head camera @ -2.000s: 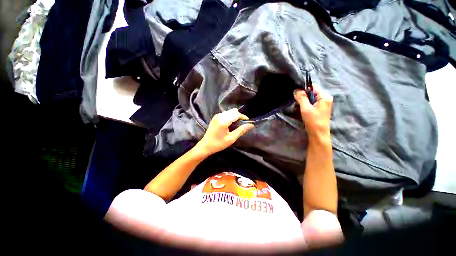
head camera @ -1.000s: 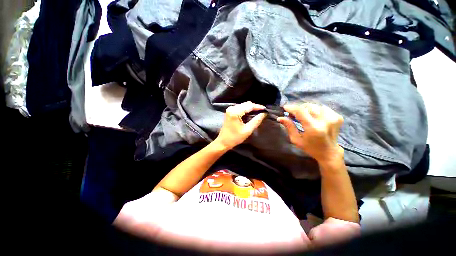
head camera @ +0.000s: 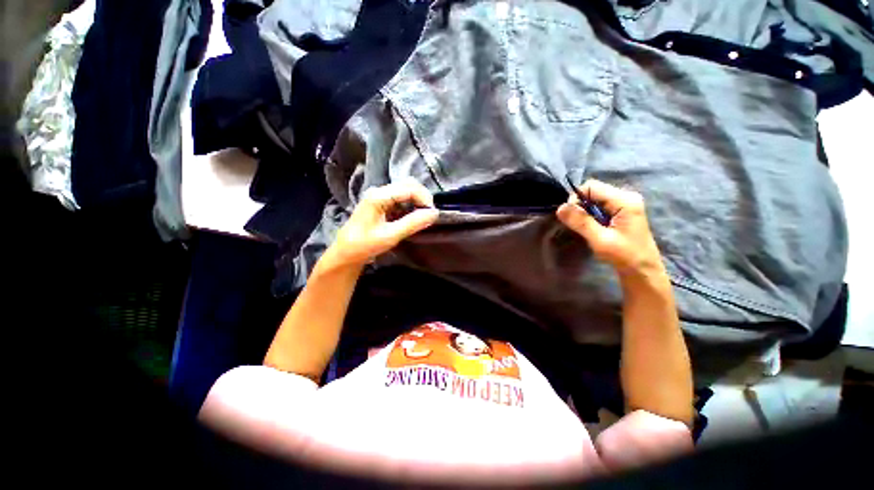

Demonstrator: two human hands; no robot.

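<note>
A large denim garment (head camera: 671,163) lies with its grey inside up across the table. A long dark opening (head camera: 503,191) in it, perhaps an armhole, is stretched level between my hands. My left hand (head camera: 381,225) pinches the opening's edge at its left end. My right hand (head camera: 613,225) pinches the edge at its right end and also holds dark thread snips (head camera: 590,206), whose tips point up and left. The snips' handles are mostly hidden in my palm. No thread end can be made out.
Dark collar-like pieces (head camera: 235,100) lie at the upper left. A dark placket with pale snap dots (head camera: 733,57) runs along the upper right. Other garments (head camera: 115,105) hang at the far left. White tabletop (head camera: 216,191) shows at left and right. A blue bin (head camera: 216,306) stands below left.
My hands were close together on the edge a second ago. Now my left hand has moved left and the opening is drawn out long and narrow. The snips' tips show again at my right hand.
</note>
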